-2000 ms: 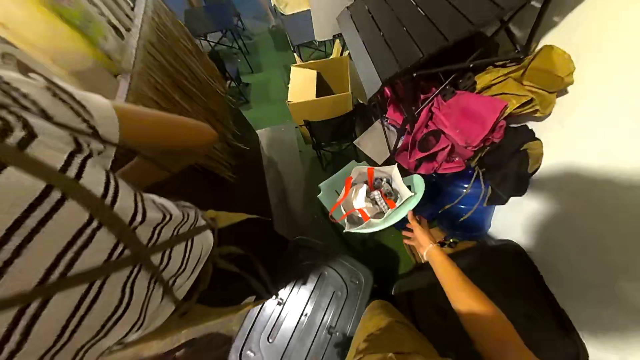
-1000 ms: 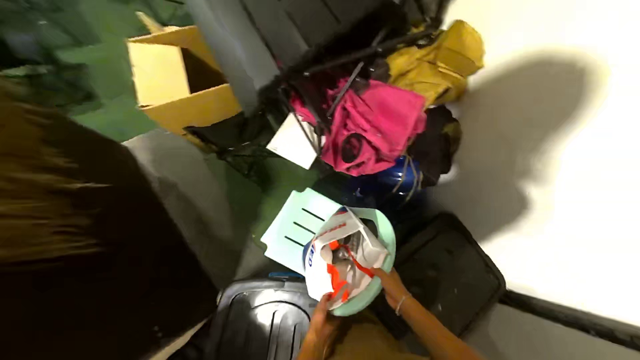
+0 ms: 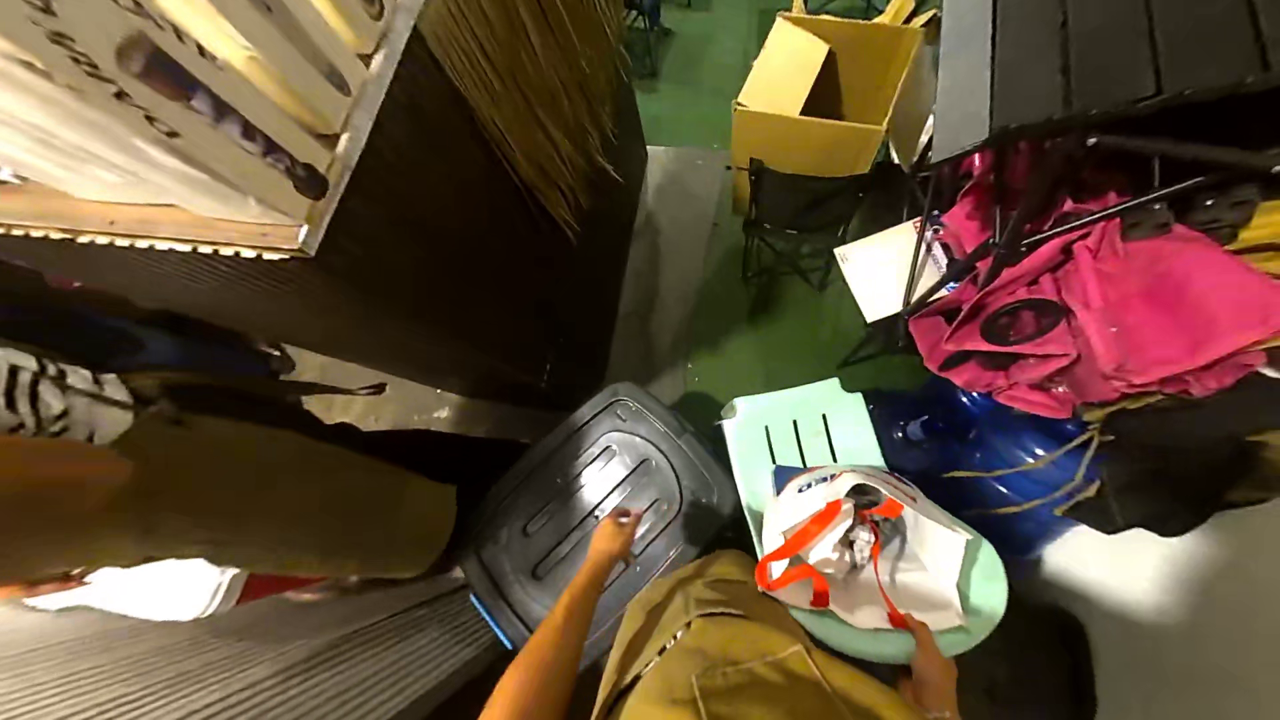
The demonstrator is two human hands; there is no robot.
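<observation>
My right hand [image 3: 930, 655] is at the near edge of a mint-green plastic chair [image 3: 750, 440], its fingers on the red handle strap of a white bag [image 3: 925, 560]. The bag lies open on the seat, with grey and white items inside that I cannot make out. Over the ribbed lid of a black storage bin [image 3: 640, 450] is my left hand [image 3: 615, 535], its fingers partly curled; I see nothing in it. Whether it touches the lid I cannot tell.
An open cardboard box [image 3: 810, 145] stands ahead by a small black folding chair [image 3: 800, 215]. Pink fabric [image 3: 1150, 300] hangs under a black slatted table [image 3: 1100, 60], above a blue glossy object [image 3: 960, 450]. A person [image 3: 230, 480] is at left, beside a dark counter [image 3: 450, 270].
My left hand has moved from the bag to over the black bin lid. My right hand remains at the bag's side. The view has shifted, bringing the counter and a person in at left.
</observation>
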